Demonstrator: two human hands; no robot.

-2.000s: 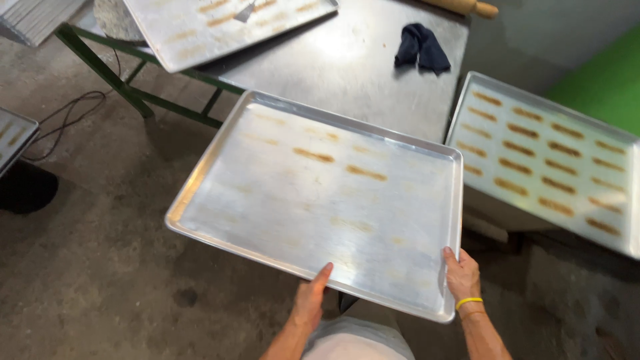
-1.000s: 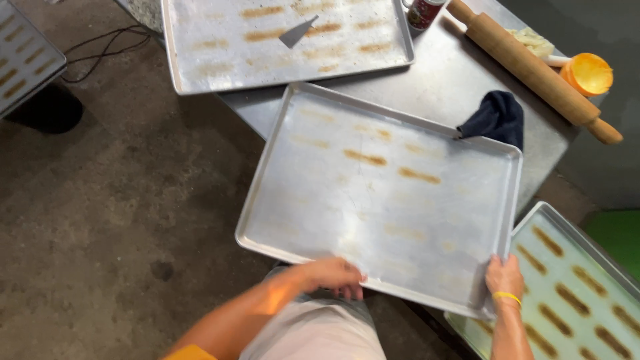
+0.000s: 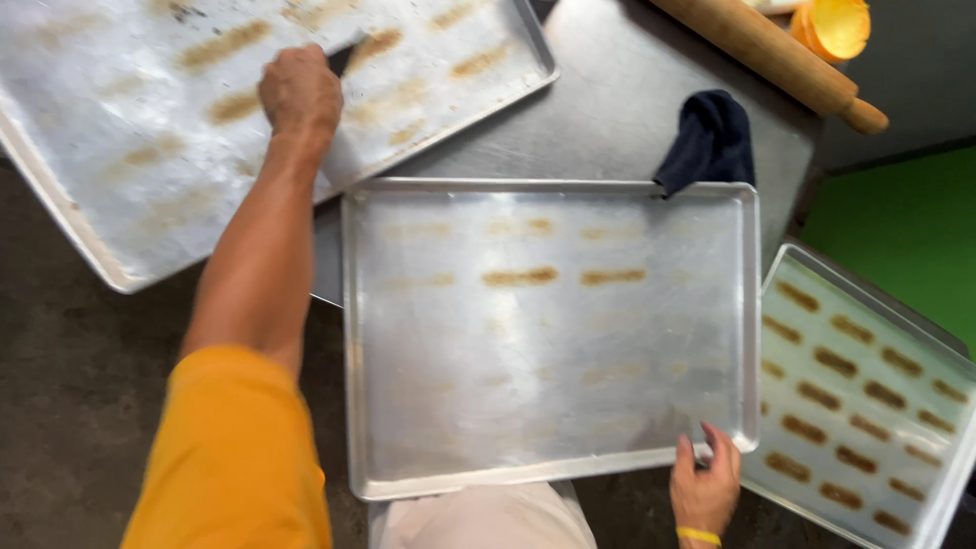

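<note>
My left hand [image 3: 301, 90] is closed around a scraper with a dark triangular blade [image 3: 347, 55], above a stained metal baking tray [image 3: 221, 91] at the upper left; its handle is hidden in the fist. In front of my body lies a second metal baking tray [image 3: 549, 343] with a few brown elongated marks, its far edge over the steel table. My right hand [image 3: 705, 473], with a yellow wristband, holds this tray's near right corner, thumb and fingers at the rim. A dark blue cloth [image 3: 709, 141] touches the tray's far right edge.
A wooden rolling pin [image 3: 762, 53] and an orange container [image 3: 831, 29] are at the upper right of the steel table [image 3: 595, 99]. At the right, a third tray [image 3: 862, 412] bears rows of brown marks. Concrete floor [image 3: 61, 381] shows at the lower left.
My left hand has left the near edge of the front tray and reached up to the upper left tray, where it has taken hold of the scraper that lay there. The right hand stays at the front tray's corner.
</note>
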